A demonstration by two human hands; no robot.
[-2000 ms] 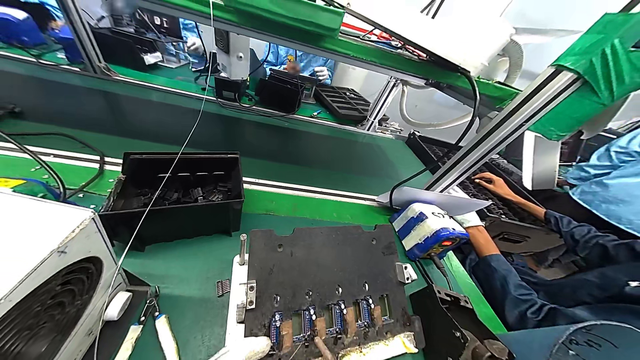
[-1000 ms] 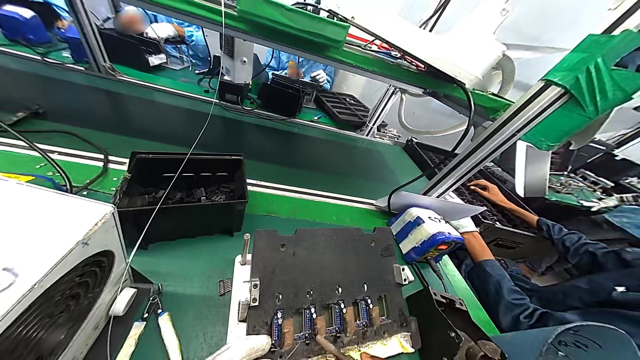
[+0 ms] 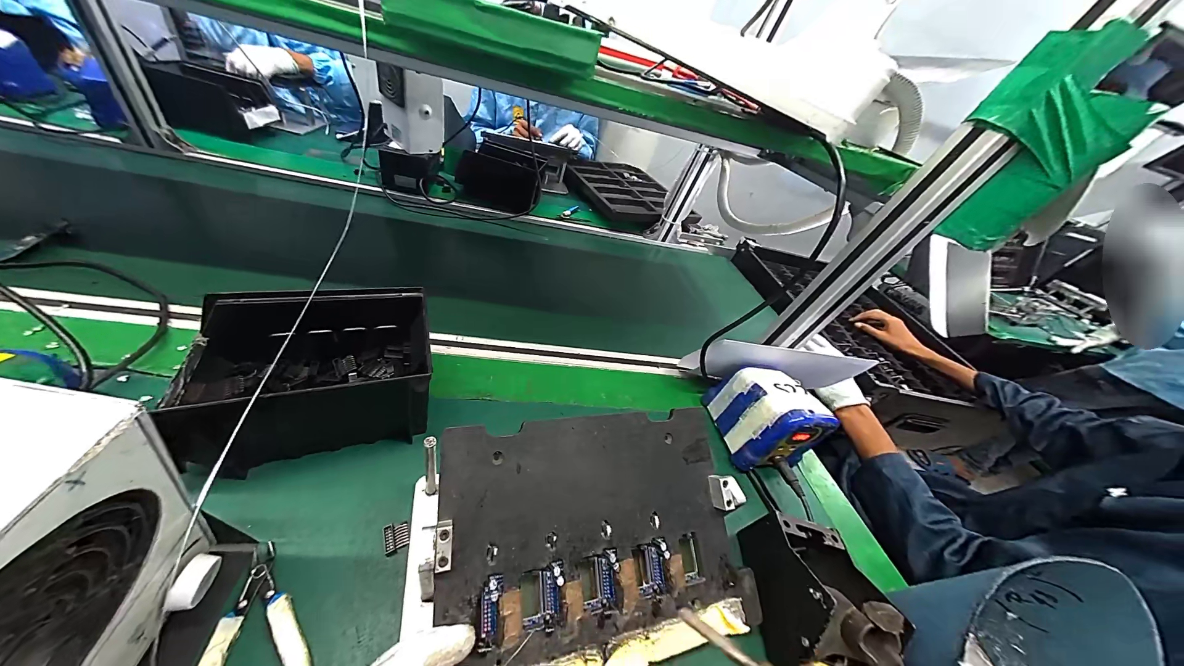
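A black fixture plate (image 3: 573,499) lies on the green bench, with several small blue circuit boards (image 3: 603,581) upright in its slots. At its lower left edge is a white rounded shape, apparently a gloved fingertip of my left hand (image 3: 435,646); its grip is hidden. A thin wire (image 3: 520,647) shows near the boards. A brownish rod-like tool (image 3: 712,635) points at the plate's lower right, over a yellowish taped strip (image 3: 666,640); my right hand is not visible. A metal post (image 3: 431,462) stands at the plate's left, and a small black pin part (image 3: 397,538) lies beside it.
A black bin (image 3: 314,416) of small parts stands at left, behind a white fan unit (image 3: 74,518) and taped-handle cutters (image 3: 259,601). A blue-white taped device (image 3: 768,416) sits at right, near a co-worker's hands (image 3: 888,331) over a black tray. A loose cable (image 3: 314,287) crosses the view.
The rod-like tool has shifted right across the plate's lower edge. The co-worker's gloved hands across the bench have moved.
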